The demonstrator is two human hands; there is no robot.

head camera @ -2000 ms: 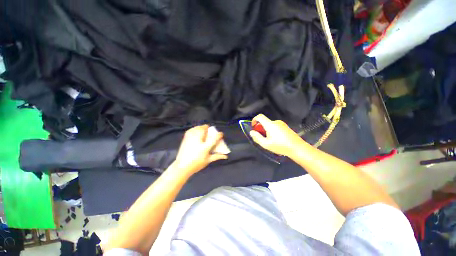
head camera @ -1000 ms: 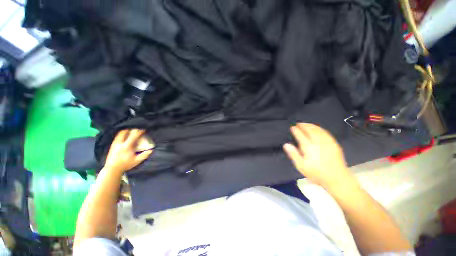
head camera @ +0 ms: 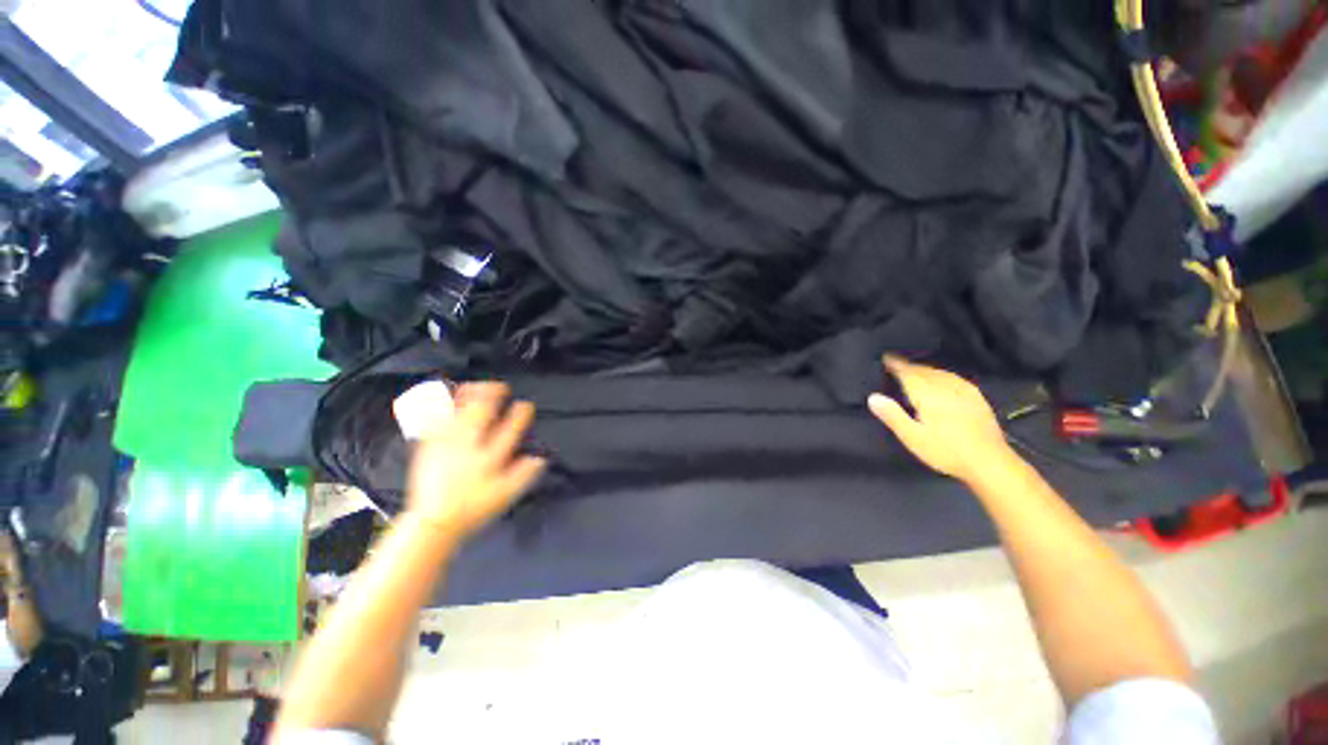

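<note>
A black garment [head camera: 685, 429] lies stretched along the narrow padded arm, whose bare grey end [head camera: 277, 424] shows at the left. My left hand [head camera: 469, 454] is over its left part, fingers spread. A small white piece [head camera: 424, 409] touches the outer fingers; I cannot tell whether they grip it. My right hand [head camera: 939, 419] is over the right part, thumb and forefinger apart, fingertips at the cloth's upper edge, holding nothing visible. A dark tool with a red part [head camera: 1079, 424] lies on the table right of my right hand.
A large heap of black garments [head camera: 699, 175] fills the area behind the padded arm. White labels [head camera: 463, 264] show in it. Tan cords [head camera: 1165, 131] hang at the right. A green surface [head camera: 211, 539] is at the left. A red object [head camera: 1209, 517] is at the table's right front edge.
The red-and-dark tool has left my right hand and lies on the table. My left hand moved left, then slightly back right. The garment now lies longer and flatter along the padded arm. The view has shifted.
</note>
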